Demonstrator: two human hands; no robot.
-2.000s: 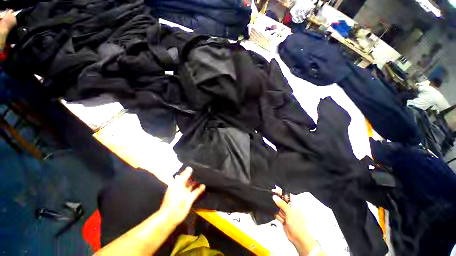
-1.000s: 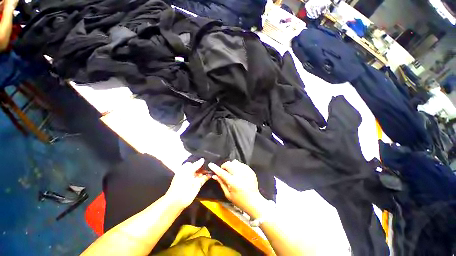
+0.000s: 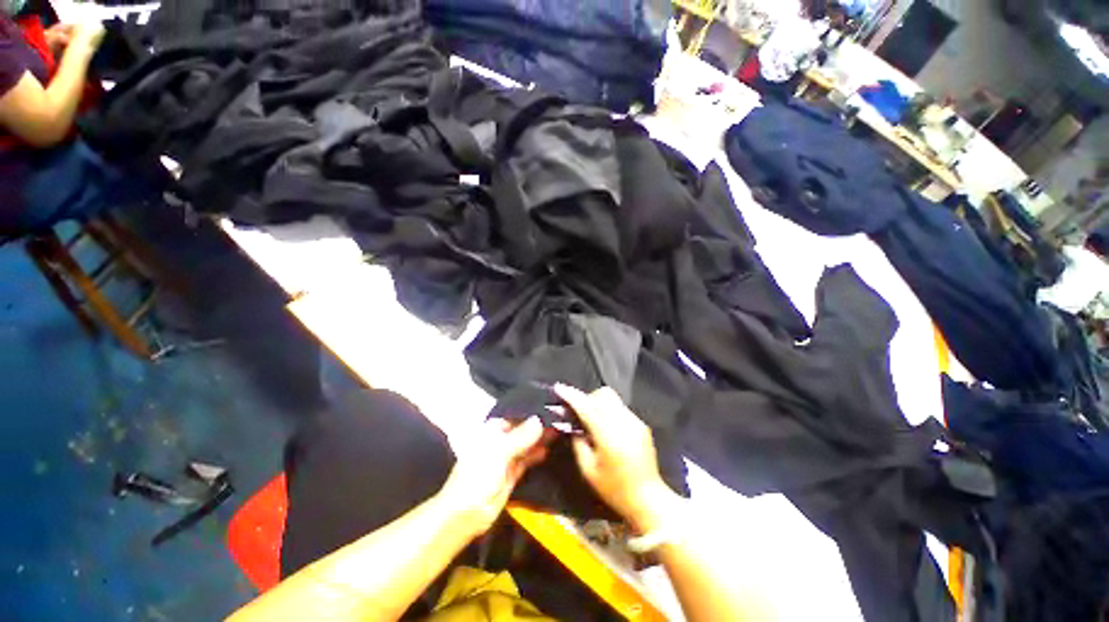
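A black garment [image 3: 632, 401] lies spread and bunched over the white table, with a greyer lining-like patch in it. My left hand [image 3: 496, 462] pinches the garment's near edge at the table's front edge. My right hand [image 3: 614, 450] is close beside it, its fingers bent at the same edge, with a pale band on the wrist. Small pale glints show between the fingertips; whether a tool is there, I cannot tell. The cloth right under the fingers is partly hidden.
A black garment pile [image 3: 328, 146] covers the table's far left. Navy garments [image 3: 876, 219] lie at the right. A white basket [image 3: 703, 103] stands at the far side. A seated person [image 3: 49, 109] and stool [image 3: 97, 292] are at the left. The table edge [image 3: 572, 565] is yellow-orange.
My hands were apart, stretching the cloth edge; my right hand has moved left beside my left hand. The view has shifted, showing more of the person at the far left.
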